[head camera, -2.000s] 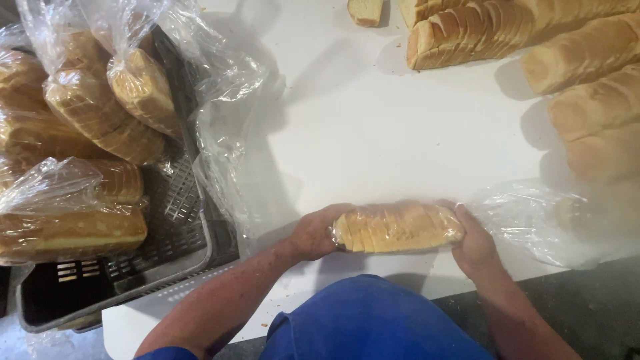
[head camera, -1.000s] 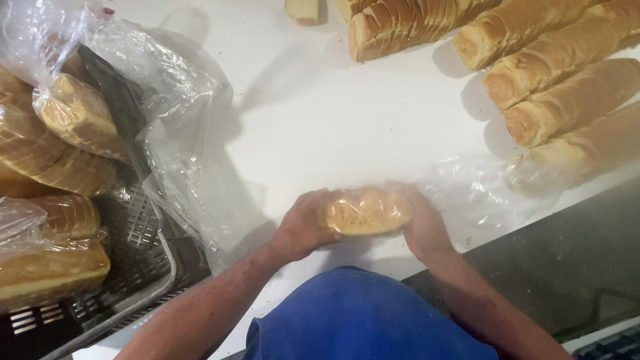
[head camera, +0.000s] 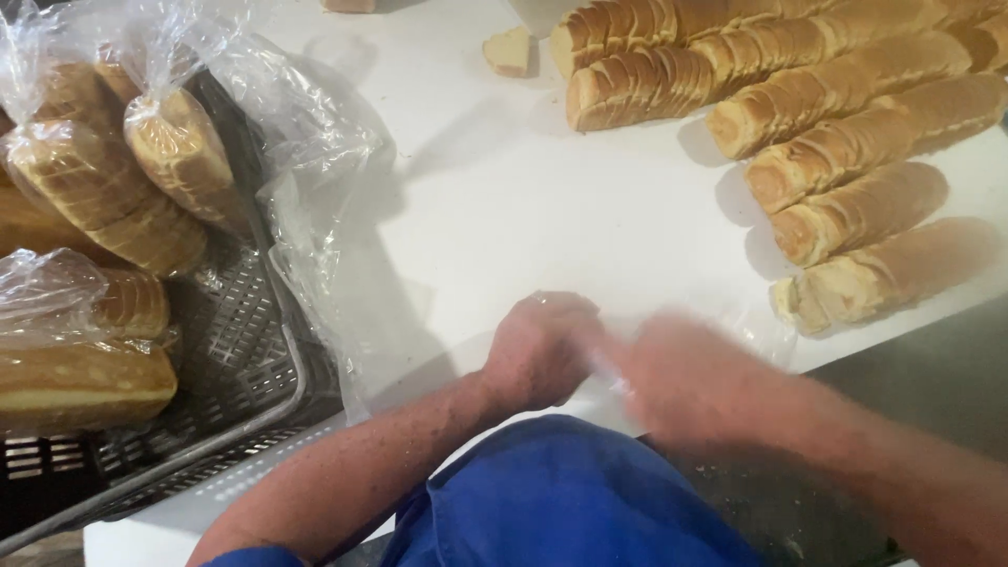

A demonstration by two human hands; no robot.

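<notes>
My left hand [head camera: 543, 350] is closed on the gathered part of a clear plastic bag near the front edge of the white table [head camera: 535, 213]. Just right of it, my right hand [head camera: 693, 378] is blurred, its fingers around a twisted strand of the same bag [head camera: 613, 372]. The bagged sliced loaf is hidden by my hands. Rows of sliced bread loaves [head camera: 835, 165] lie unbagged on the right, the nearest one [head camera: 890, 272] with its end slices leaning apart.
A black plastic crate [head camera: 291, 339] at the left holds several bagged loaves [head camera: 102, 189]. Loose clear bags [head camera: 315, 197] drape over its right rim onto the table. A bread end piece [head camera: 508, 52] lies near the far rows.
Both hands held the bagged loaf by its ends before; now they have come together on the bag's plastic, and the loaf is out of sight. The view has shifted.
</notes>
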